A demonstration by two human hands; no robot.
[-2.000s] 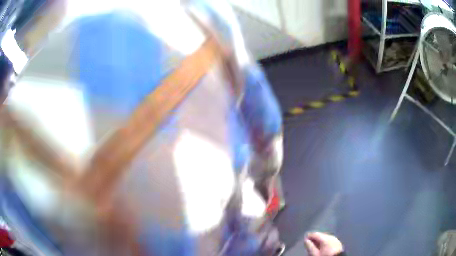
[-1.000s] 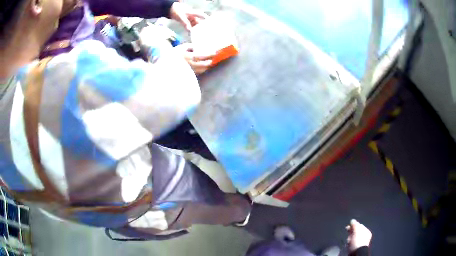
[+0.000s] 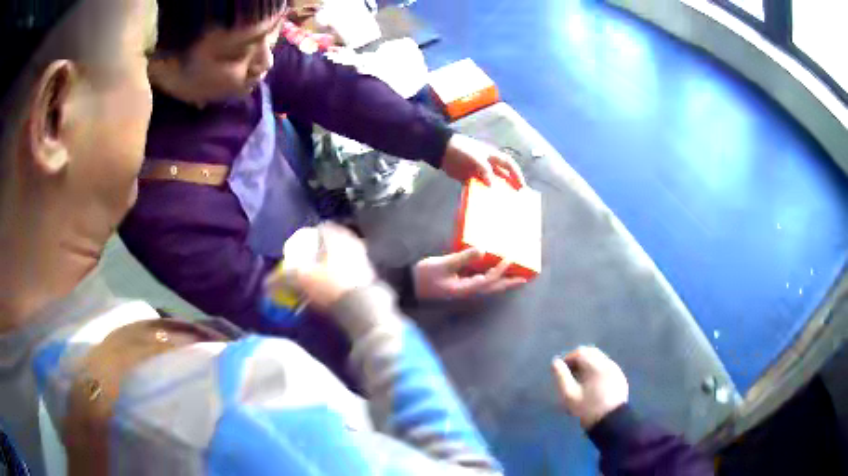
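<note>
My right hand (image 3: 595, 387) shows at the bottom right, over the near part of the grey tabletop (image 3: 483, 344). Its fingers are loosely curled and I see nothing in it. My left hand is not in view. An orange box (image 3: 505, 226) with a pale top is held in both hands of a person in a dark purple top, left of and beyond my hand. My hand does not touch the box.
A second orange box (image 3: 464, 87) lies farther back. A nearer person in a blue, white and grey top, at left, holds a blurred yellow and blue cup (image 3: 283, 294). A silvery heap (image 3: 364, 171) and white bag (image 3: 395, 65) lie behind. A blue surface (image 3: 688, 177) stretches right.
The view has moved closer to the table. The orange box now shows larger, between the purple-sleeved person's hands. My right hand has come from over the floor to over the tabletop.
</note>
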